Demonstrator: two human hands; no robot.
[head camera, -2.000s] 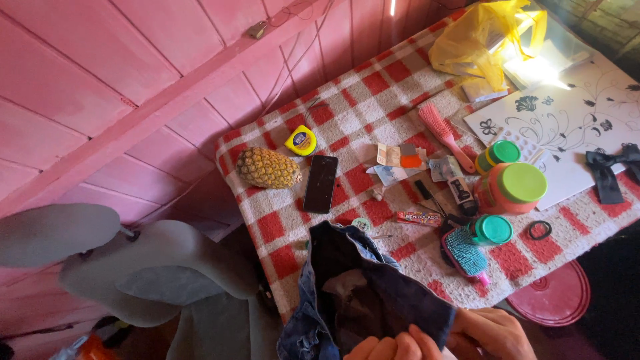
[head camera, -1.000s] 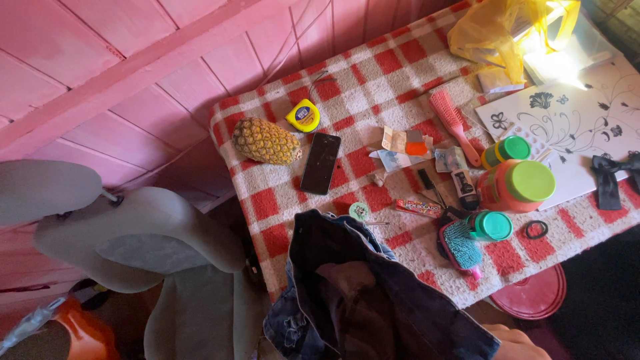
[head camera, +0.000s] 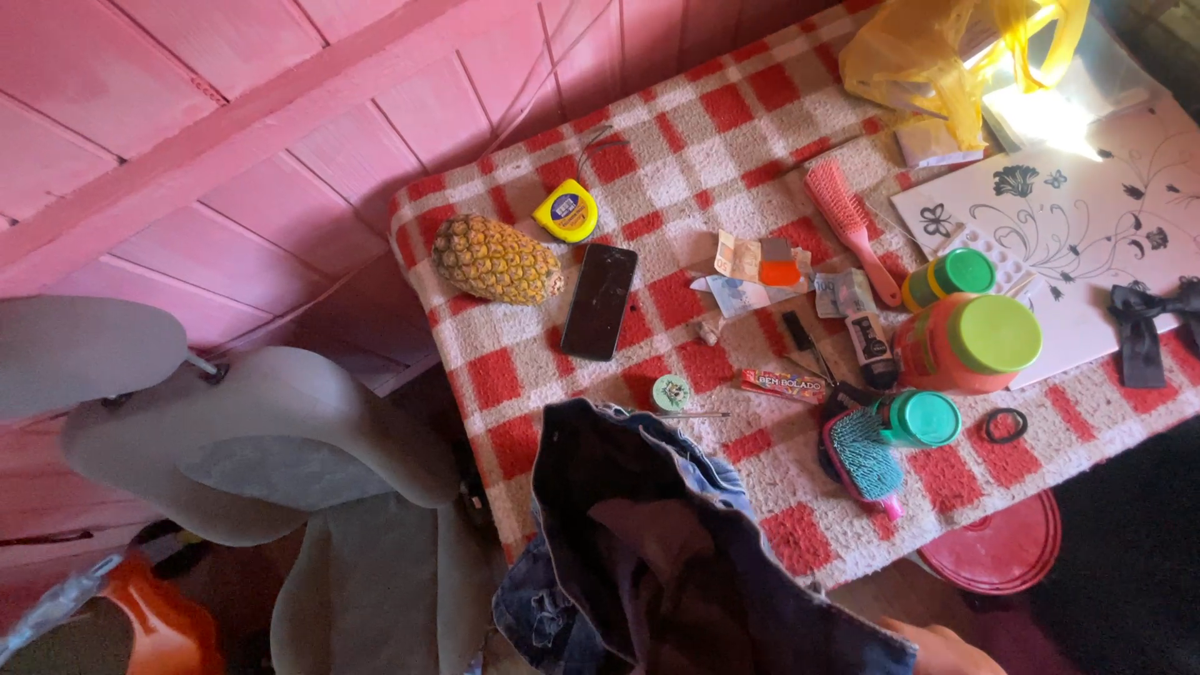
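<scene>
A dark denim garment (head camera: 656, 553), its inner side and lighter blue folds showing, is spread at the bottom centre, over the table's near left corner. My right hand (head camera: 937, 647) is at its lower right edge and holds it there, the fingers mostly cut off by the frame. My left hand is out of sight. Just beyond the garment lie a small round green-lidded tin (head camera: 671, 393) and a thin metal tool (head camera: 694, 414). A black smartphone (head camera: 600, 302), a pineapple (head camera: 497, 260) and a yellow tape measure (head camera: 568, 211) lie farther back.
The checked cloth (head camera: 497, 375) also bears a pink hairbrush (head camera: 848, 225), banknotes (head camera: 741, 258), lidded jars (head camera: 966, 342), a teal bristled brush (head camera: 864, 455) and a yellow bag (head camera: 919, 56). A grey car seat (head camera: 281, 441) stands left; a red round lid (head camera: 998, 544) is below the table's edge.
Both hands were at the garment's lower edge two seconds ago; now only my right hand shows. The garment has been spread wider. The view has shifted slightly.
</scene>
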